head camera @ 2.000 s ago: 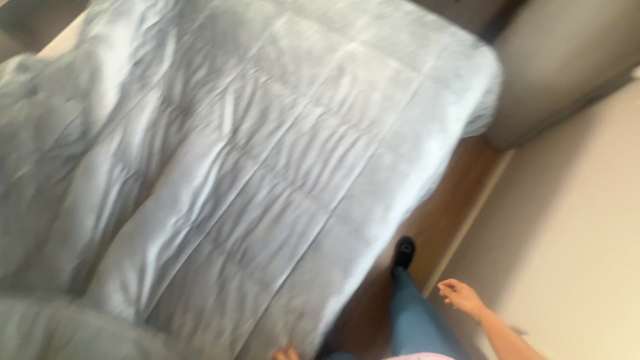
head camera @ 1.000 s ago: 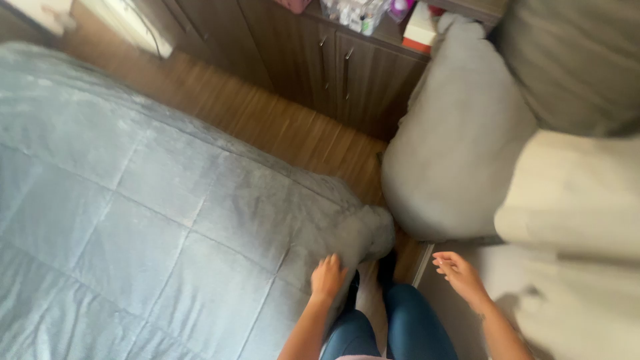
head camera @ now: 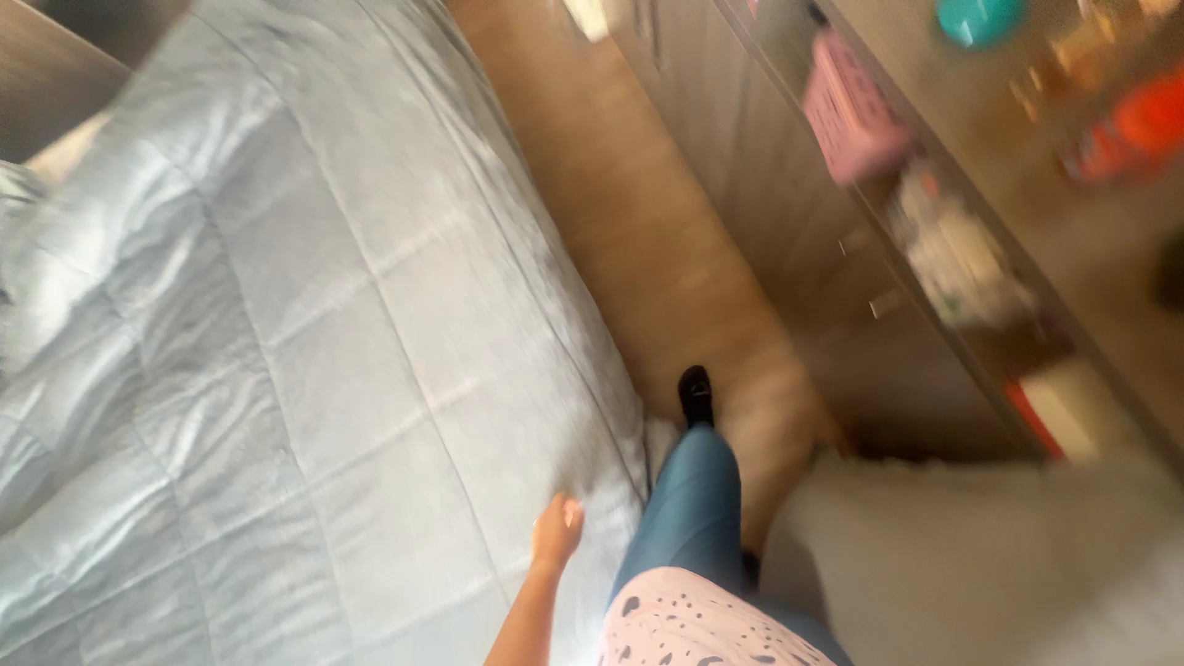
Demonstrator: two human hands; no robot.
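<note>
A light grey quilted comforter [head camera: 351,351] covers the bed on the left, creased at the far left and smoother toward its right edge. Over its lower right part is my left hand [head camera: 559,525], fingers curled in with nothing seen in them; whether it touches the cloth cannot be told. My right hand is out of view. My leg in blue leggings, with a black shoe [head camera: 696,393], stands beside the bed's edge.
A strip of wooden floor [head camera: 629,213] runs between bed and a dark wood cabinet [head camera: 786,203]. Its shelf holds a pink plastic basket [head camera: 856,116], a blurred bag and a box. A grey-beige soft object [head camera: 962,555] lies at lower right.
The view has swung strongly toward the cabinet and floor. My right hand, seen at the right in the earlier frames, has left the view. My left hand's fingers are now curled in.
</note>
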